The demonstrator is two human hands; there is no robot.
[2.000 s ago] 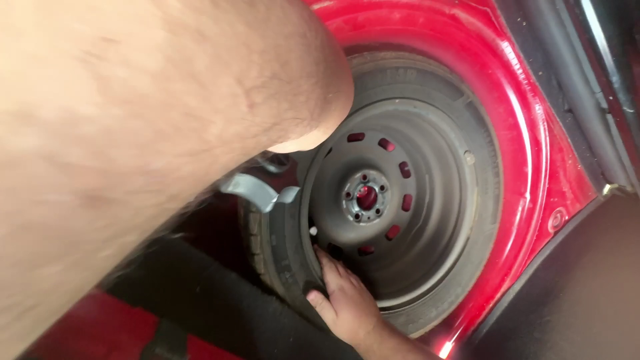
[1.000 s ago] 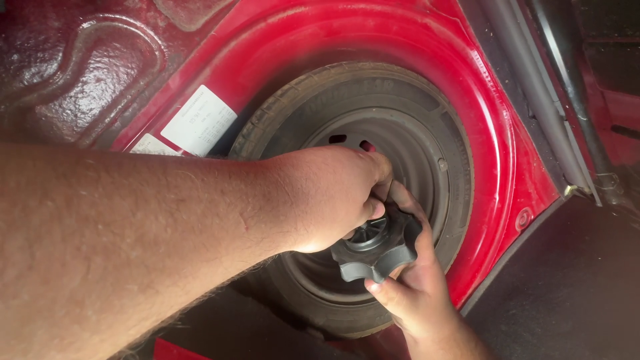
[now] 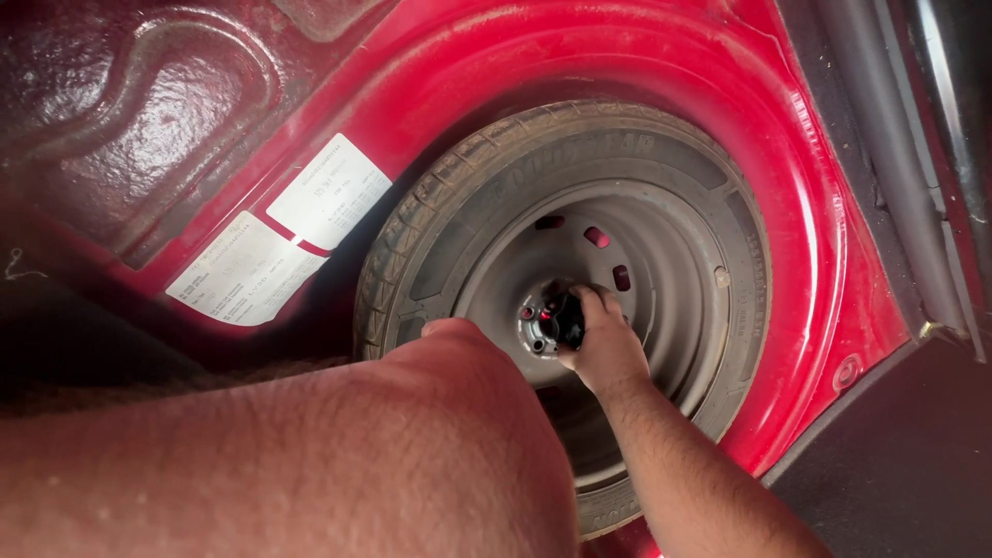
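A spare wheel lies in a red wheel well, its tyre (image 3: 434,225) dusty and its steel rim (image 3: 511,240) grey with oblong slots. My right hand (image 3: 608,345) grips a black plastic knob (image 3: 572,319) at the wheel's hub (image 3: 535,333); the fingers curl over its far side and the thumb is below. The knob is tilted on edge, and part of the hub with its bolt holes shows beside it. My left hand (image 3: 457,341) is over the left part of the rim, mostly hidden behind its own forearm, so its fingers and anything in them cannot be seen.
Red body panel (image 3: 814,232) curves around the tyre. Two white labels (image 3: 329,194) with printed writing are stuck on the panel at the left. Dark embossed floor metal (image 3: 178,116) fills the upper left. Grey trim (image 3: 860,116) runs down the right, above a dark liner (image 3: 891,457).
Both hands were together around the black knob one second ago; now only my right hand is seen on it, at the hub. My left hand has moved away toward the lower left.
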